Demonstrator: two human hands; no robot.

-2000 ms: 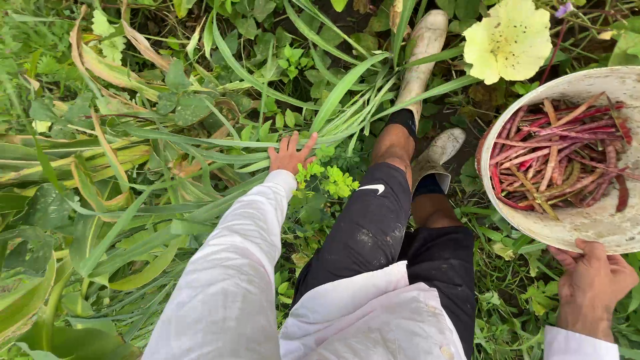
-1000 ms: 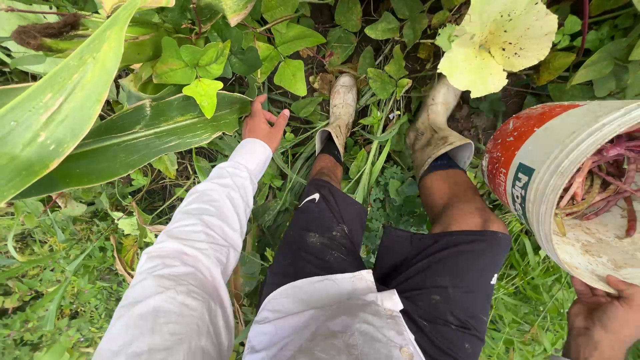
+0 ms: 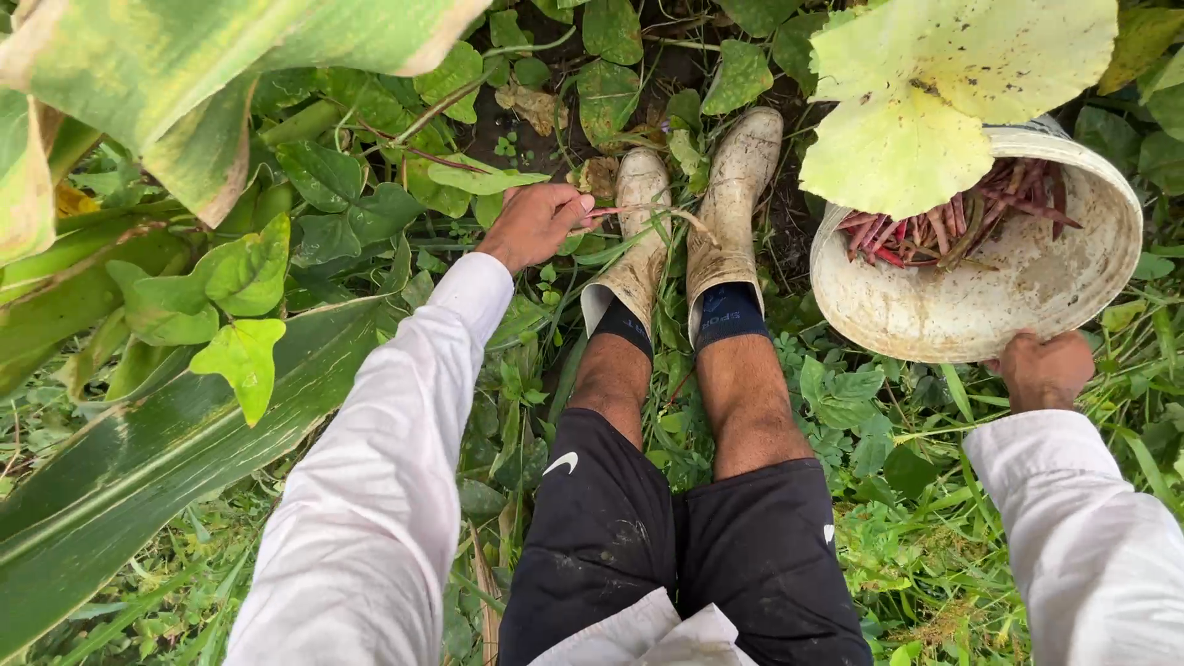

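Note:
My left hand (image 3: 541,222) is closed on a thin bean pod (image 3: 610,212), reddish near the fingers, with a pale curved end reaching toward the boots. Leaves and a vine stem lie just behind that hand. On the right, my right hand (image 3: 1045,368) grips the rim of a dirty white plastic bucket (image 3: 971,324), which is tilted so its inside shows. Red and brownish bean pods (image 3: 957,222) lie in the bucket. A large pale-yellow leaf (image 3: 888,157) hides part of its far rim and some pods.
Muddy white rubber boots (image 3: 731,199) stand on soil among low plants. Broad corn leaves (image 3: 185,453) spread across the left side, and bean vine leaves (image 3: 240,277) hang before them. Grass and weeds (image 3: 934,555) grow below the bucket.
My left hand, with fingers spread before, is now closed on a bean pod. The bucket has turned, showing more of its inside. Both boots now stand close together.

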